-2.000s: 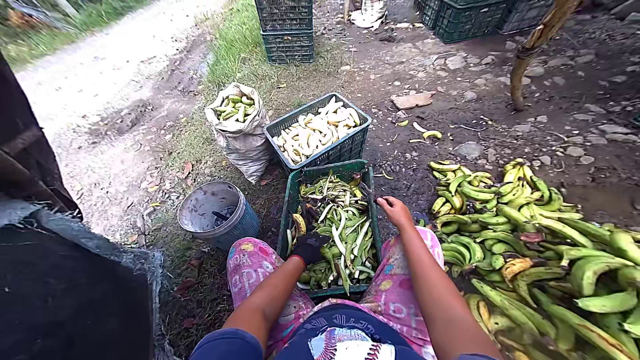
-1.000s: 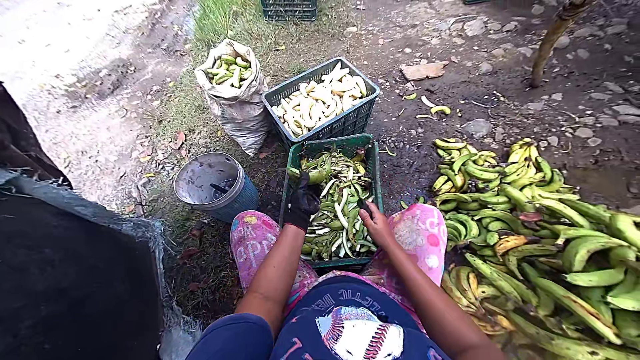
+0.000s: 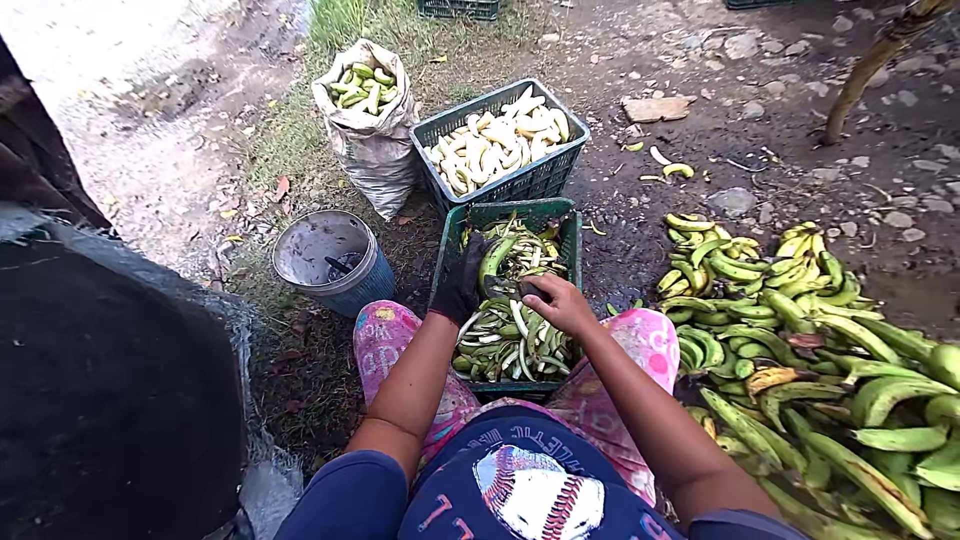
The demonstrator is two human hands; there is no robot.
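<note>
My left hand, in a dark glove, holds a green plantain upright over the near green plastic crate. My bare right hand grips a small dark-handled knife, its blade at the plantain's lower end. Below both hands, green and pale plantain peels fill the crate, which stands between my knees. Peeled plantains fill the crate just beyond it. To the right lies a large heap of unpeeled green and yellowish plantains on the ground.
A woven sack of green plantains stands beside the far crate. Left of my knees is a bucket with a dark object inside. A wooden pole, a flat reddish slab and stones lie beyond. Dark sheeting borders the left.
My left hand now holds a green plantain, plainly seen above the peels. The right hand has moved left to meet it, the knife touching the plantain.
</note>
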